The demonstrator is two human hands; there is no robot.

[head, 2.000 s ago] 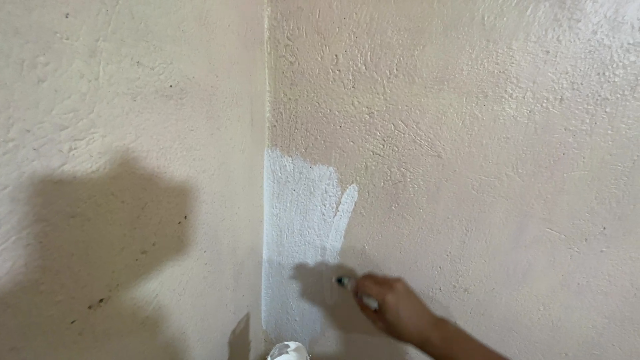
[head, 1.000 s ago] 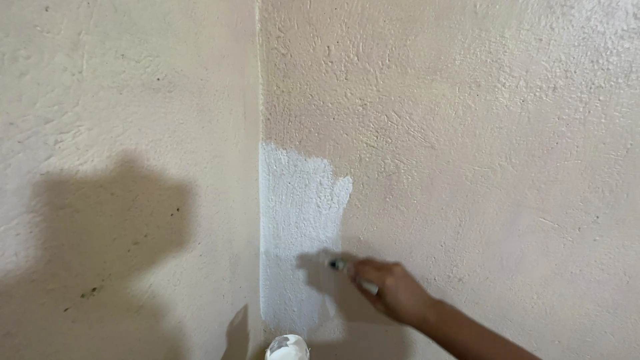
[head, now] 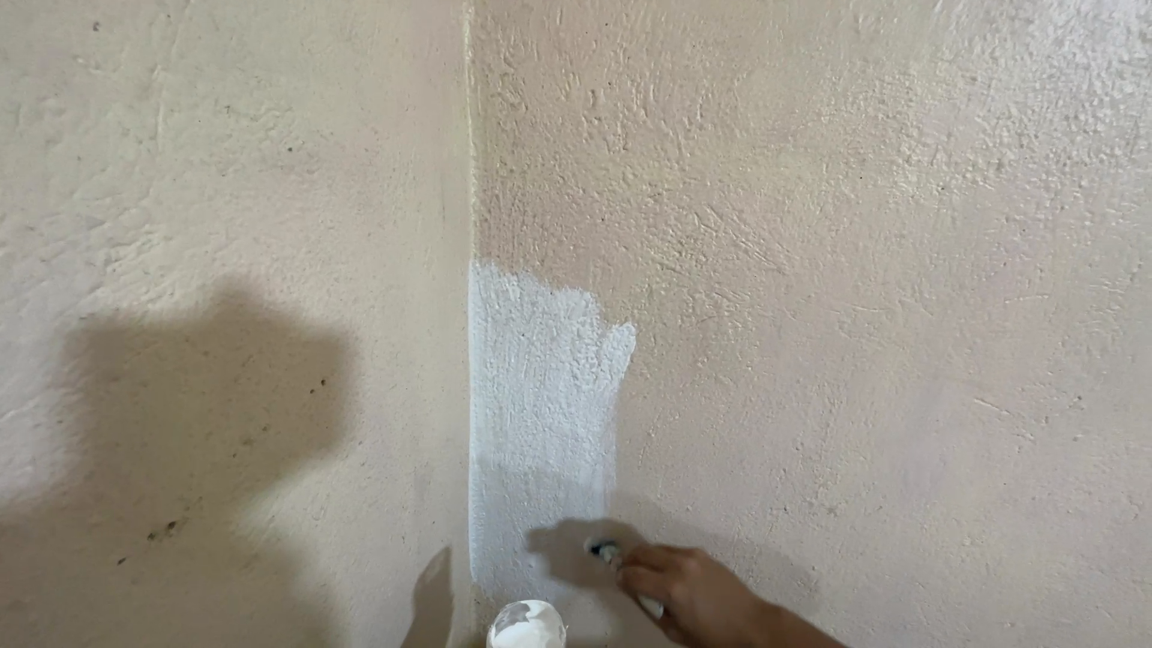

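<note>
My right hand (head: 688,589) is closed around the handle of a paintbrush (head: 607,551) at the lower middle of the view. The brush tip is at the right edge of a patch of white paint (head: 540,405) on the right wall; its bristles are partly hidden and blurred. The patch runs down along the wall corner and has an uneven top edge. Below it, at the bottom edge of the view, is a white container (head: 528,625) smeared with paint. Who or what holds the container is out of view, and my left hand does not show.
The textured beige left wall (head: 360,225) meets the pinkish-beige right wall (head: 855,315) at a vertical corner. Shadows fall on both walls. A few dark specks mark the left wall.
Over the two seconds, the gap between the main white patch and the stroke at its right has been mostly covered. My right hand has moved lower along the patch since one second ago.
</note>
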